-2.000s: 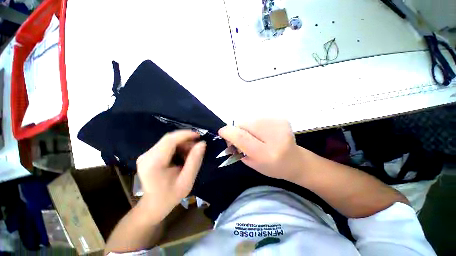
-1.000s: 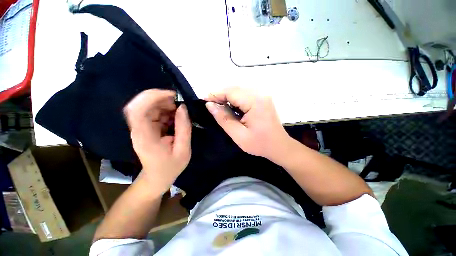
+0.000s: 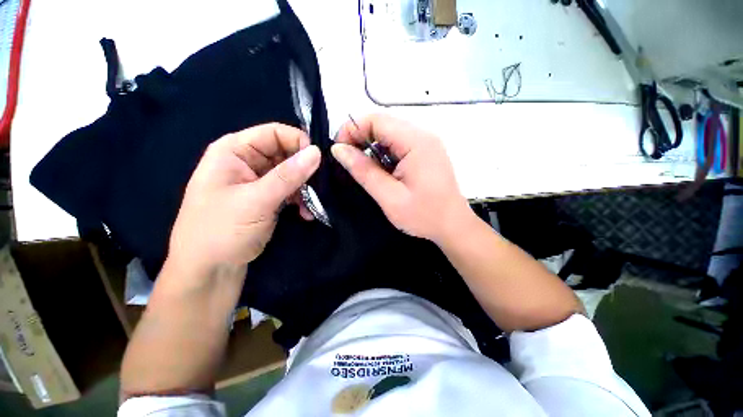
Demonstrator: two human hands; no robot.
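The black garment (image 3: 204,106) lies over the white table's front and down onto my lap, with a narrow loop at its far left. A pale strip (image 3: 301,94), perhaps an open seam or zip, runs down it and shows again below my left fingers. My left hand (image 3: 244,183) pinches the cloth at this strip. My right hand (image 3: 399,175) pinches the cloth edge just beside it, fingertips close to the left ones. A dark, partly glinting tool (image 3: 381,155), perhaps thread snips, is tucked in my right hand, mostly hidden by the fingers.
Presser foot parts stand by a tan block (image 3: 445,11) at the top. Thread ends (image 3: 505,82) lie on the machine bed. Black-handled shears (image 3: 659,122) lie at the right, near blue and pink ring handles (image 3: 713,142). An open cardboard box (image 3: 32,326) is below left, a red basket rim at the left edge.
The garment has shifted left and turned, with more of it spread out. The snips' blades, visible earlier at my right hand, are now hidden. My left hand now pinches the strip. The view has moved right.
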